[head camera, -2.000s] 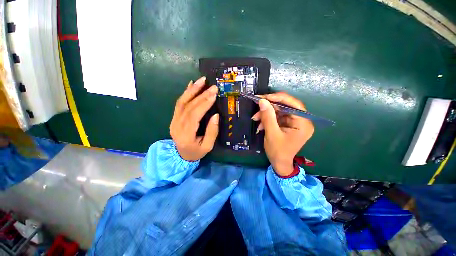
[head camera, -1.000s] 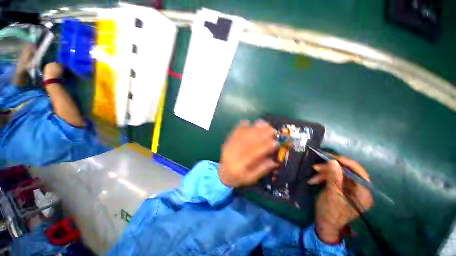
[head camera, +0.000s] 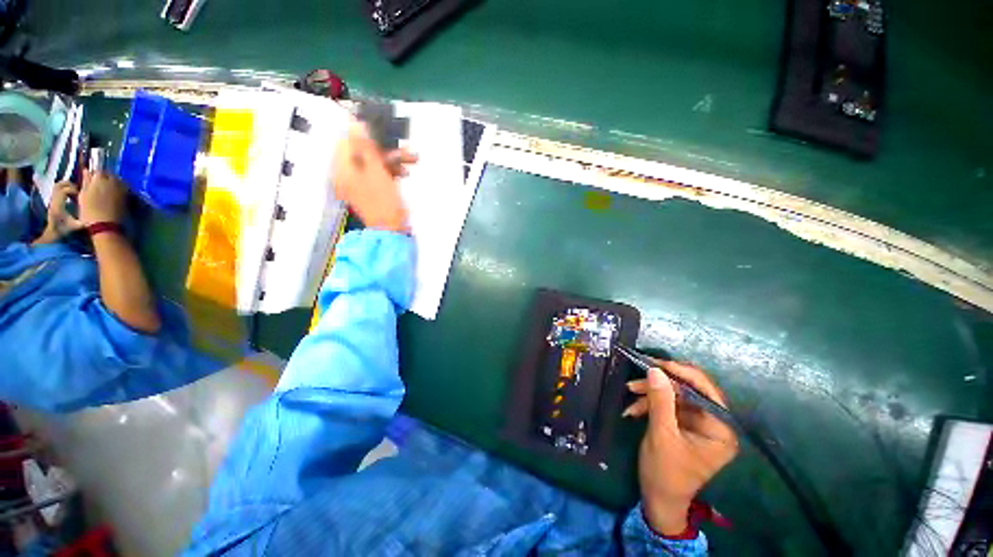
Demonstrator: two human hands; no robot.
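An opened phone assembly (head camera: 572,397) lies on a black foam pad (head camera: 526,381), its board at the upper end and an orange flex cable down the middle. My right hand (head camera: 688,435) holds dark tweezers (head camera: 697,398), their tip at the board's right edge. My left hand (head camera: 368,180) is blurred, reaching over the white release liner sheet (head camera: 438,218). A dark sticker (head camera: 383,125) is at its fingers; whether they grip it cannot be told.
A stack of white sticker sheets (head camera: 310,207) with amber tape (head camera: 223,207) lies at left, beside a blue bin (head camera: 161,150). Another person's arm (head camera: 129,272) is at far left. Black units on pads (head camera: 830,76) lie beyond the whitish strip. A white-edged item (head camera: 947,479) is at lower right.
My left hand has left the phone and moved left to the liner sheet. The view has shifted, showing more units beyond the strip. My right hand still holds the tweezers by the board.
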